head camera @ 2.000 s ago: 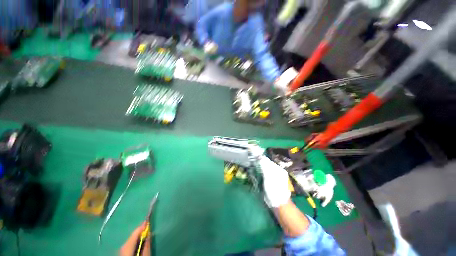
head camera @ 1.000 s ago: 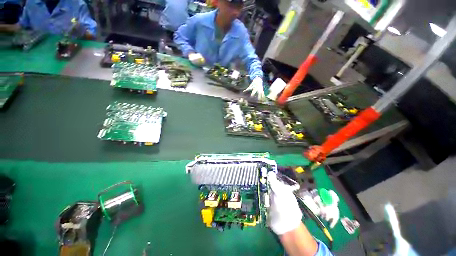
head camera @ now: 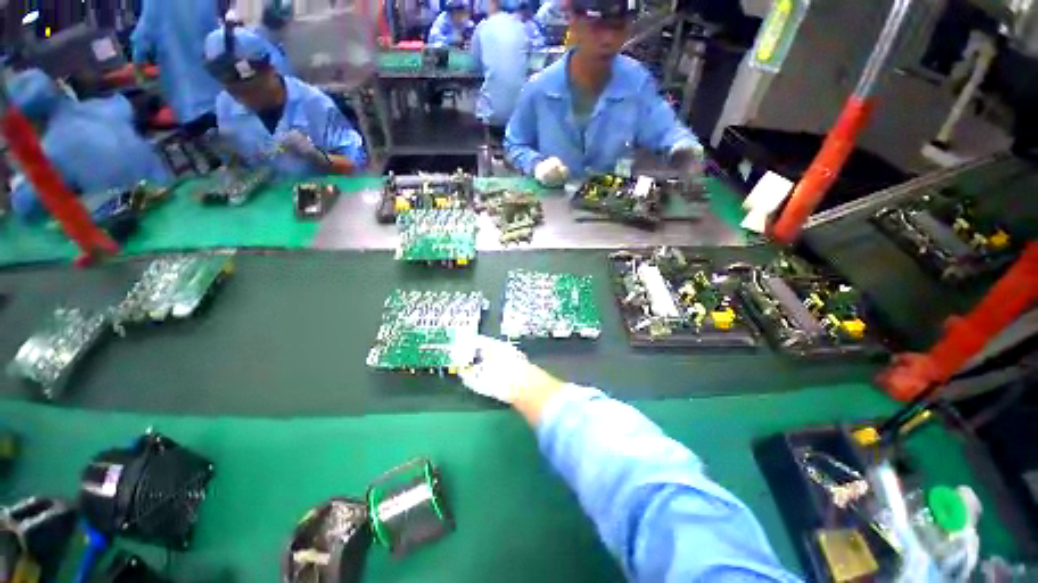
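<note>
My right hand (head camera: 494,367), in a white glove, is stretched out over the dark green conveyor belt (head camera: 285,342). Its fingers are on the lower right corner of a green circuit board (head camera: 423,330), which lies solder side up on the belt. The fingertips are partly hidden, but they appear to grip the board's edge. Another green board (head camera: 551,305) lies solder side up just to its right. My left hand is out of the picture.
Trays of assembled boards (head camera: 680,298) sit on the belt at right. A solder reel (head camera: 408,508), an iron stand (head camera: 327,541) and a black fan (head camera: 148,490) stand on the near mat. Red-sleeved posts (head camera: 829,171) rise at right. People in blue smocks sit opposite.
The board held heatsink up over the mat is no longer there. My right hand has moved forward and left onto a solder-side-up board on the belt. My left hand with its yellow-black tool has left the view.
</note>
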